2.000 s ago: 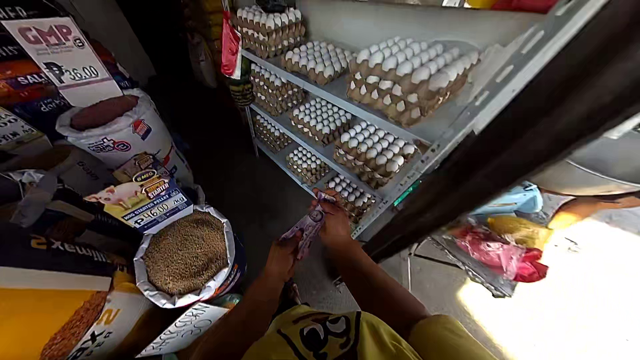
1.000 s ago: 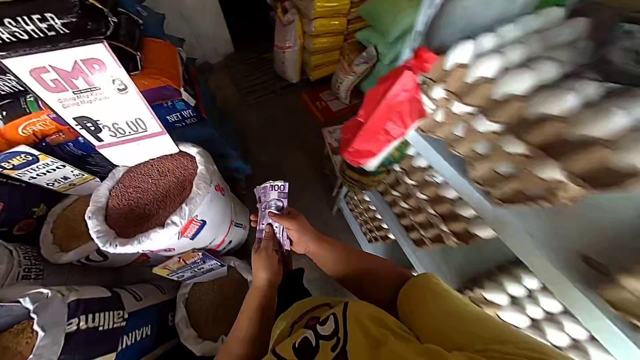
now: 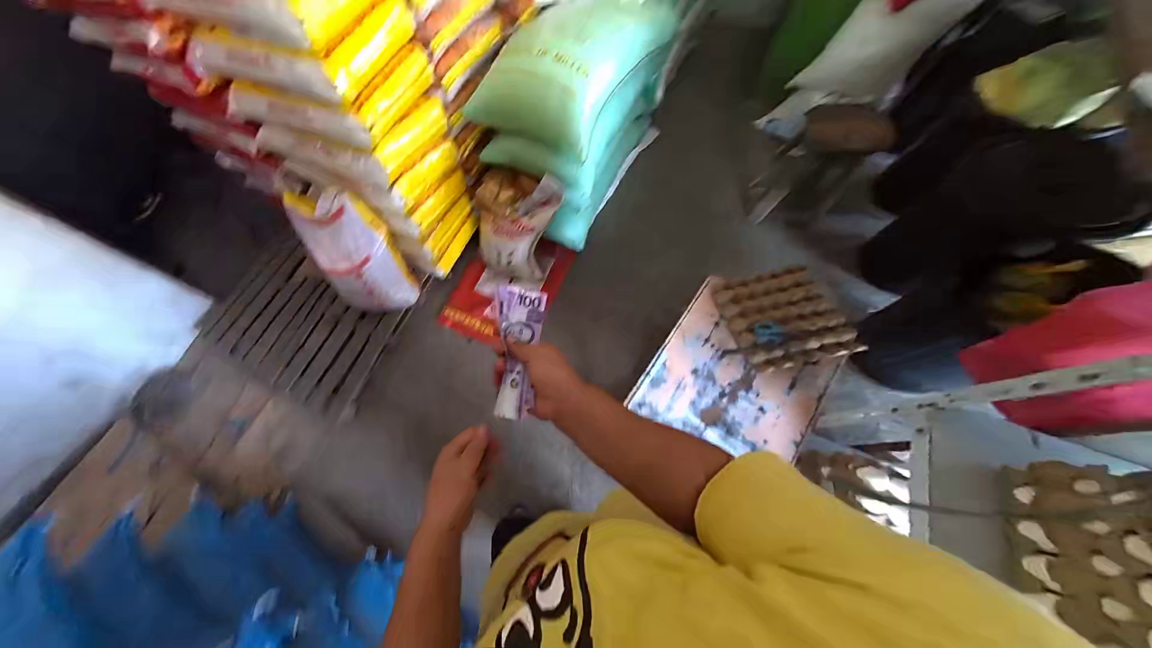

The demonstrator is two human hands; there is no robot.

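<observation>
My right hand (image 3: 538, 376) grips several purple 100 banknotes (image 3: 522, 315) near their middle, with the notes sticking out above and below the fingers. Lower and to the left, my left hand (image 3: 463, 459) is apart from the notes, its fingers curled; blur hides whether anything is in it. Beyond the notes, an open sack (image 3: 513, 225) stands on a red sheet or packet (image 3: 468, 306) on the floor.
Yellow and white packed sacks (image 3: 387, 135) are piled beside green sacks (image 3: 576, 99). A slatted pallet (image 3: 297, 324) lies at left. Egg trays (image 3: 783, 315) sit on a speckled board (image 3: 711, 405); an egg rack (image 3: 1035, 378) stands at right, blue bags (image 3: 207, 567) at lower left.
My left hand has let go of the banknotes and moved away from my right hand, which still holds them. The view has swung from the egg rack toward the stacked sacks.
</observation>
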